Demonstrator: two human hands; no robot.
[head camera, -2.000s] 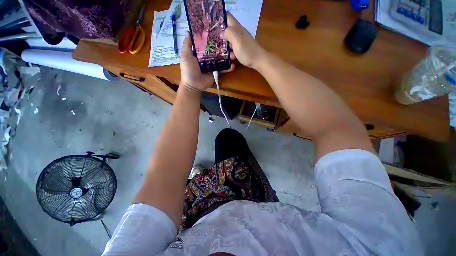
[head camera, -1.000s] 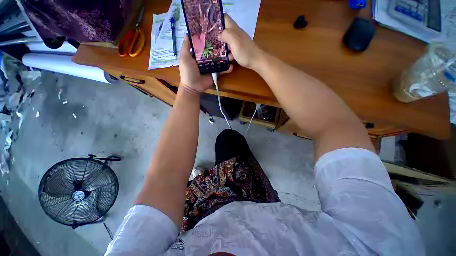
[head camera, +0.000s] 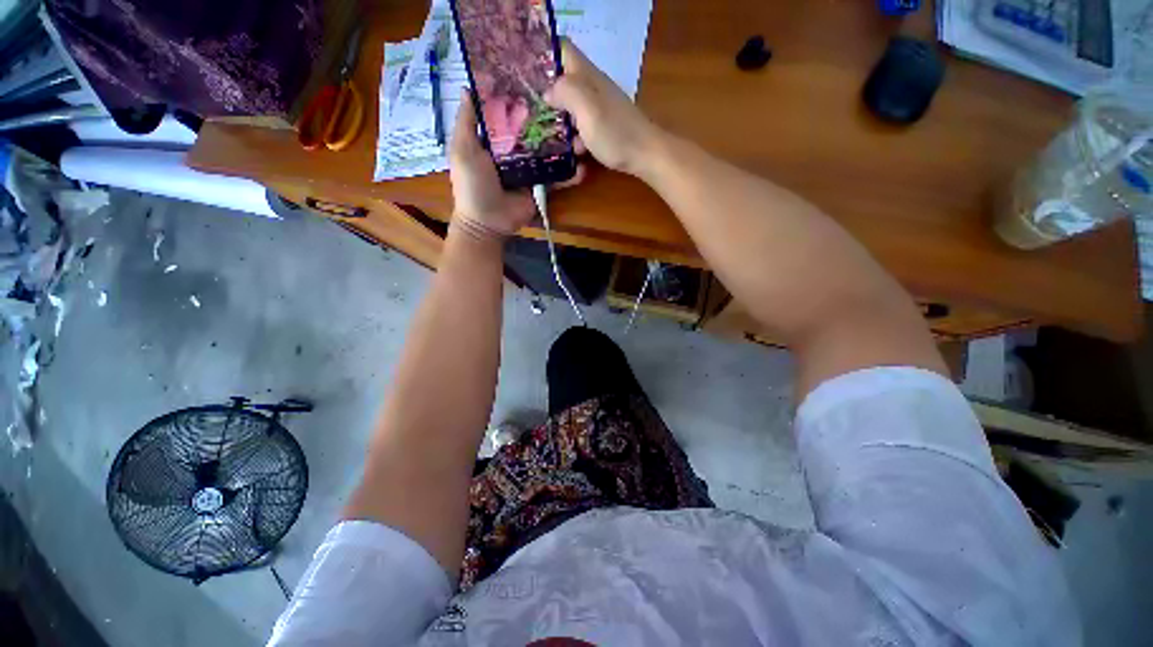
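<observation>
A black smartphone (head camera: 512, 89) with a lit, reddish picture on its screen is held upright over the near edge of the desk; its top is cut off by the picture's edge. My left hand (head camera: 484, 177) is bare and grips the phone's lower left side from below. My right hand (head camera: 604, 114) is bare and rests at the phone's right side, its thumb by the screen. A thin white charging cable (head camera: 551, 247) hangs from the phone's lower end.
The wooden desk (head camera: 759, 139) holds paper sheets (head camera: 411, 108), a pen (head camera: 438, 89), orange-handled scissors (head camera: 331, 116), a mouse (head camera: 903, 80), a small black object (head camera: 754, 52), a calculator (head camera: 1049, 23) and a clear plastic container (head camera: 1075, 171). A floor fan (head camera: 207, 493) stands at the lower left.
The picture on the phone screen has shifted slightly. Both hands keep their grip on the phone. The view has moved a little, so the fan appears slightly farther right and the desk things slightly higher.
</observation>
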